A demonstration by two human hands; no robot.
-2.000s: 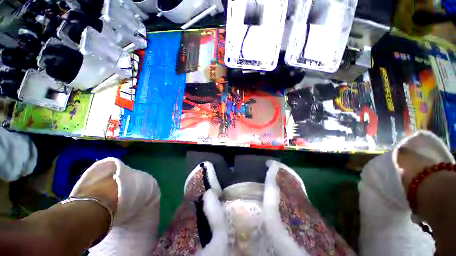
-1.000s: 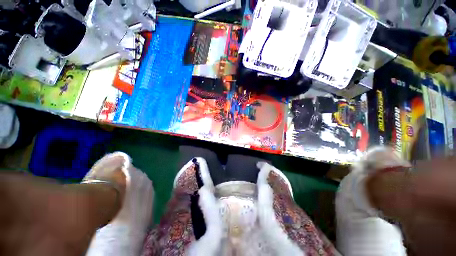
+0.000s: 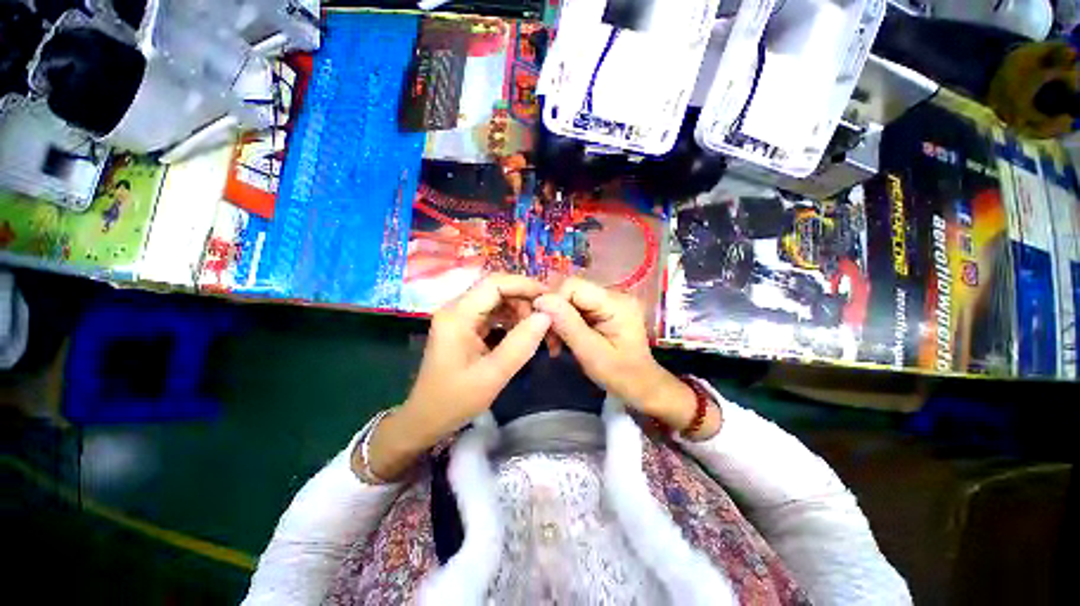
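Note:
My left hand [image 3: 465, 355] and my right hand [image 3: 602, 337] meet fingertip to fingertip over the front edge of the bench, in front of my lap. Their fingers are bent and the thumbs and index fingers come together. Whether a small thing is pinched between them cannot be told. Two white camera housings lie beyond the hands, open side up, each with a thin black wire inside: one housing [image 3: 628, 73] at top centre and another housing [image 3: 788, 89] just right of it.
The bench is covered with printed poster sheets [image 3: 344, 166]. Camera units with black balls [image 3: 92, 81] crowd the left back. A black screwdriver with a yellow end [image 3: 1033, 90] lies at the right back. A blue stool [image 3: 89, 361] stands below left on the green floor.
My hands have come from apart at the lower left and right to touching at the bench's front edge. The view has shifted slightly, and the housings appear a little further left and up.

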